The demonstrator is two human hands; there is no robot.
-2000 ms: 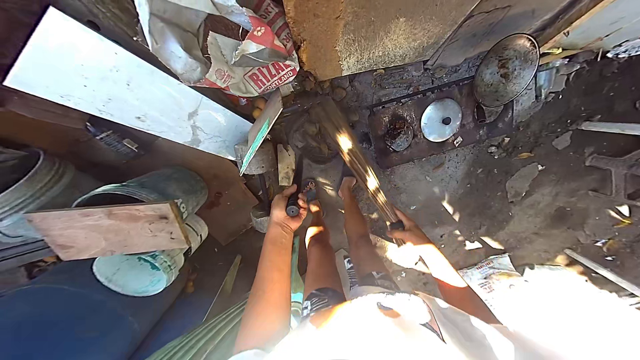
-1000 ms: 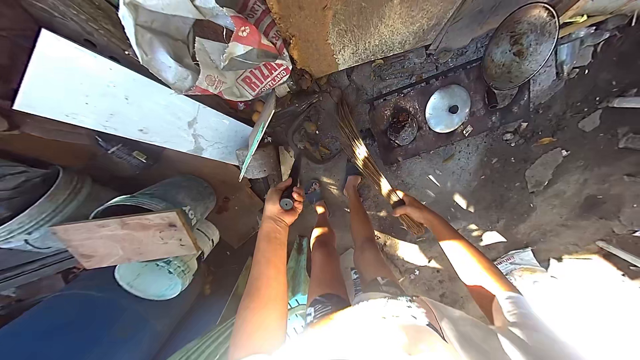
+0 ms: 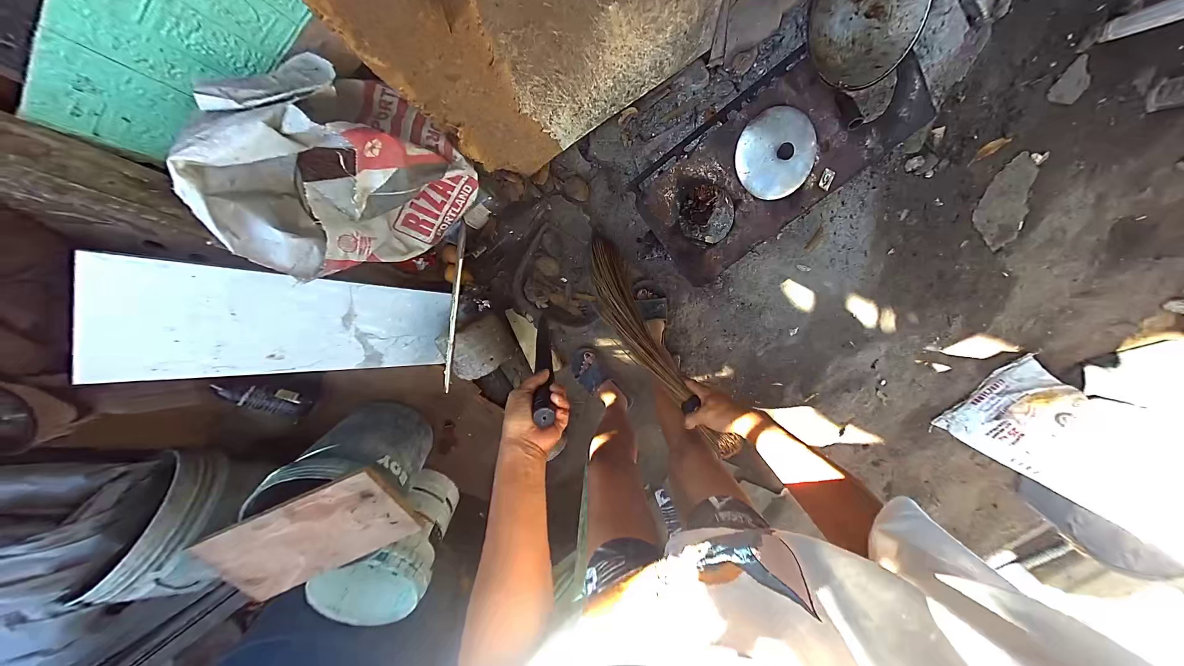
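My left hand [image 3: 535, 416] is closed around the black handle of a long dark tool [image 3: 544, 370], perhaps a dustpan handle or a blade, whose far end blends into the dark ground. A stick broom [image 3: 638, 328] is held in my right hand [image 3: 717, 409], gripped near its banded end, with the bristles slanting down to the dirt in front of my feet. My sandalled feet stand between the two hands, close to the broom. Leaf-like debris [image 3: 555, 287] lies on the ground beyond the dark tool.
A round metal lid [image 3: 775, 153] and a sooty burner [image 3: 706, 211] sit on a rusty plate at the upper right, beside a blackened pan [image 3: 865, 37]. Left are a cement sack [image 3: 370, 194], a white board [image 3: 259, 319] and several buckets [image 3: 370, 587]. A printed sack [image 3: 1013, 402] lies right.
The view has shifted, bringing more of the left and right surroundings in. Both hands keep their holds, and the broom's bristles still point down to the ground.
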